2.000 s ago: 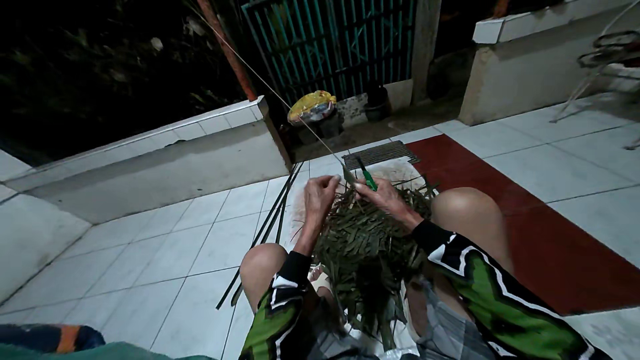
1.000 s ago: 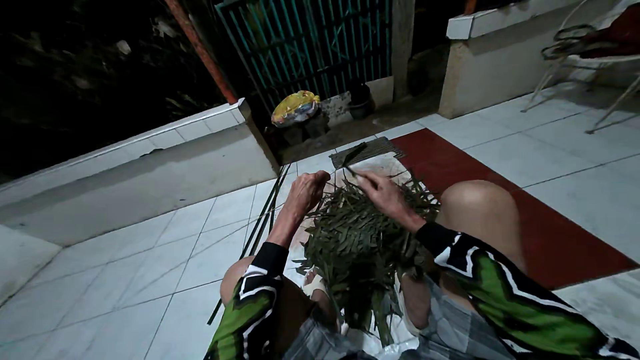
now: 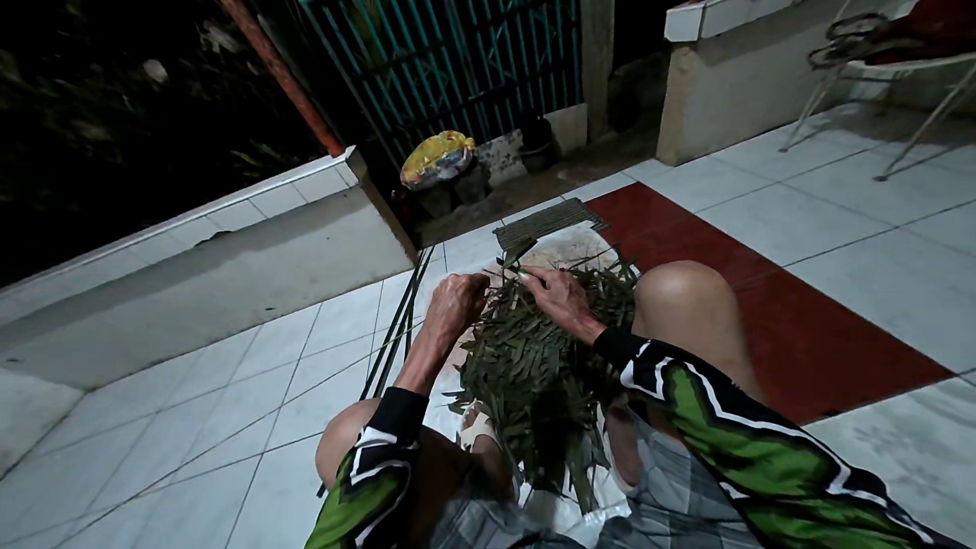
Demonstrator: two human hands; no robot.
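My left hand [image 3: 459, 299] is closed, with its knuckles up, around one end of a thin, pale strip [image 3: 274, 412] that runs down to the lower left across the tiles. Just to its right, my right hand [image 3: 560, 297] grips a small tool with a green handle [image 3: 523, 272], apparently a knife, mostly hidden by the fingers. A dark, leaf-shaped piece [image 3: 518, 252] sticks up beyond the fingertips; whether it is blade or leaf is unclear. Below both hands, a heap of cut dark green leaf strips [image 3: 534, 358] lies between my legs on a pale, stained sheet [image 3: 572, 242].
Long dark strips [image 3: 398, 328] lie on the tiles left of the heap. Beyond it are a grey ribbed mat [image 3: 545, 221] and a red floor panel [image 3: 686, 236]. Low walls [image 3: 305, 244] flank a green metal gate [image 3: 473, 69]; a yellow bag [image 3: 438, 158] stands before it. A metal chair [image 3: 907, 65] stands upper right.
The long thin strip, which ran from my hands toward the upper left two seconds ago, now trails to the lower left. The green handle shows less than it did then.
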